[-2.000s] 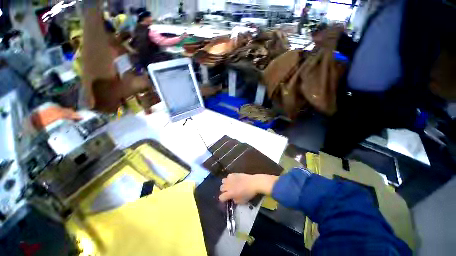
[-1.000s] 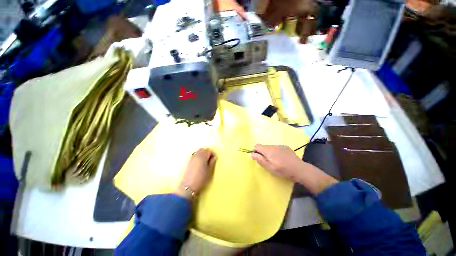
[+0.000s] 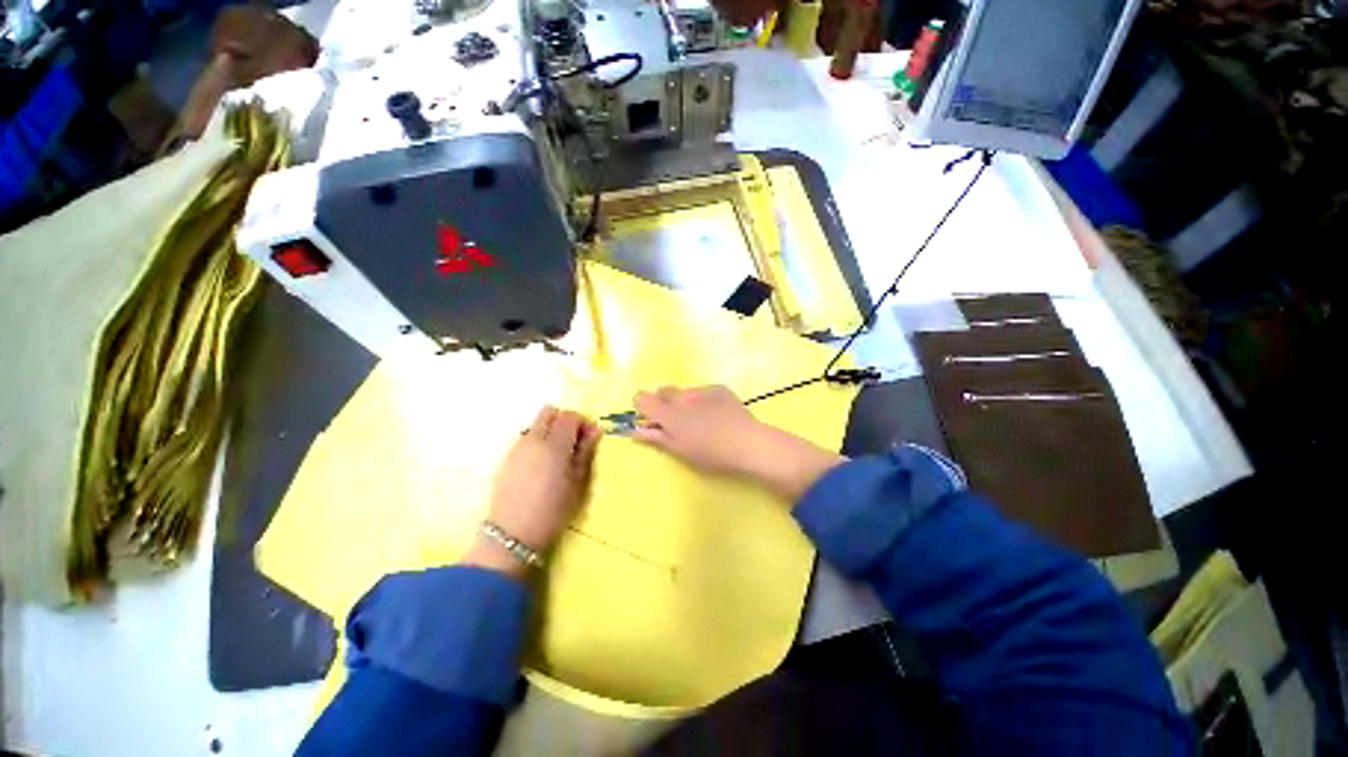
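A fabric panel [image 3: 710, 577], yellow side up, lies below the machine head [image 3: 444, 244] and hangs over the table's front edge. My left hand [image 3: 544, 470] has its fingertips pinched together on the panel; whether they grip cloth or thread is too small to tell. My right hand [image 3: 702, 429] holds the thread snips [image 3: 624, 423], their tips pointing left, almost at my left fingertips. The black snips cord [image 3: 894, 289] runs from my right hand up to the screen. A thin thread line shows on the panel right of my left wrist.
A pile of beige panels with ruffled olive edges [image 3: 170, 399] lies at left. The yellow-edged clamp frame [image 3: 761, 222] with a black tab [image 3: 745, 296] is behind the panel. Brown pocket pieces [image 3: 1035, 444] lie at right, the control screen [image 3: 1035, 67] behind, more panels [image 3: 1227, 636] at lower right.
Since a second ago, my right hand with the snips has moved left, close to my left hand. Earlier still, it was over the brown pieces. The view has also shifted.
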